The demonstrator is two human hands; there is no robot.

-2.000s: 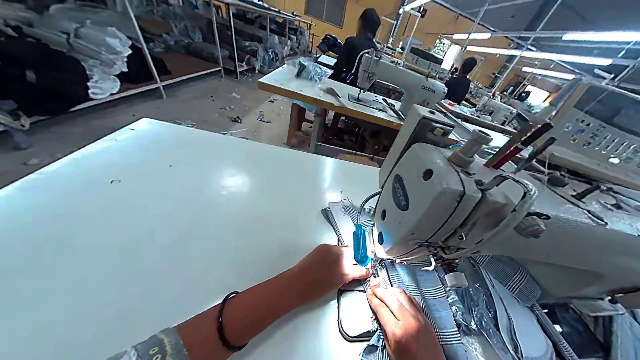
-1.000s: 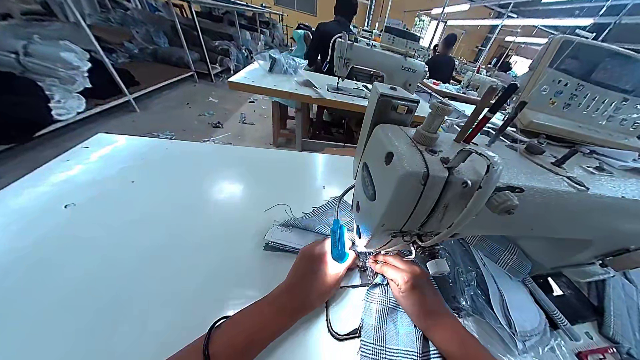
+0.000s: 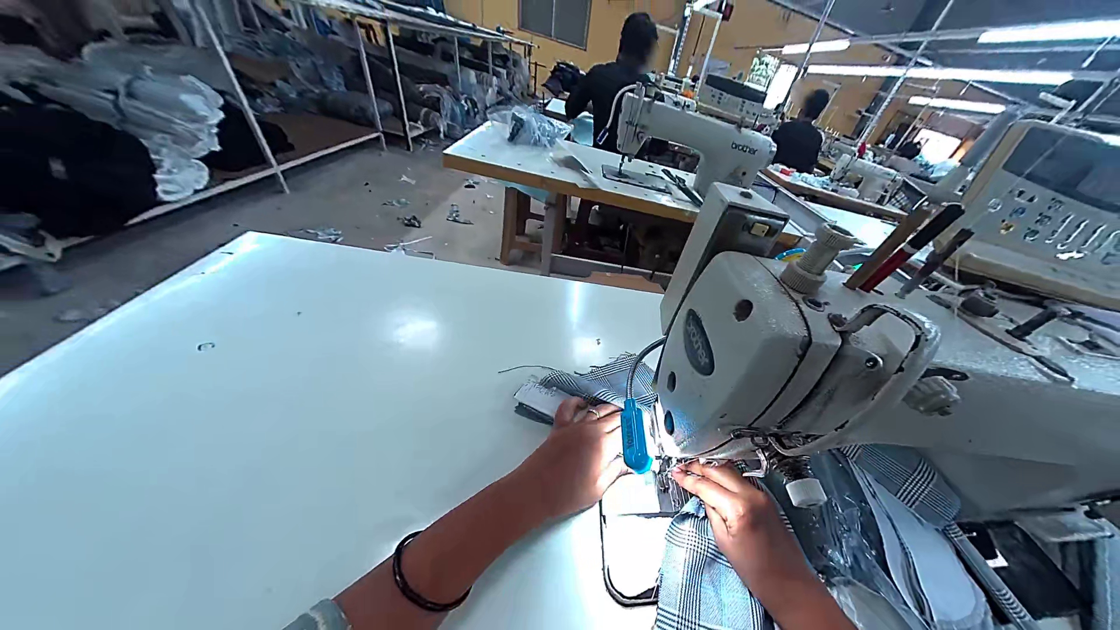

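The head of a Brother sewing machine (image 3: 735,359) stands over the white table, with a small blue lamp (image 3: 635,437) on a bent stalk beside its needle area. My left hand (image 3: 582,455) lies left of the needle on checked grey fabric (image 3: 612,378), its fingers partly hidden by the lamp. Close to the right of the presser foot, my right hand (image 3: 735,507) has thumb and fingertips together on a checked fabric piece (image 3: 704,569), which hangs toward me. The needle itself is hard to make out.
More folded checked fabric and plastic wrap (image 3: 906,542) lie right of my right hand. Pens stand on the machine's top near a control panel (image 3: 1050,201). Beyond is another sewing machine (image 3: 691,136), with a person (image 3: 617,87) behind it.
My left hand has moved left from the needle area onto the fabric lying there. My right hand remains at the needle area.
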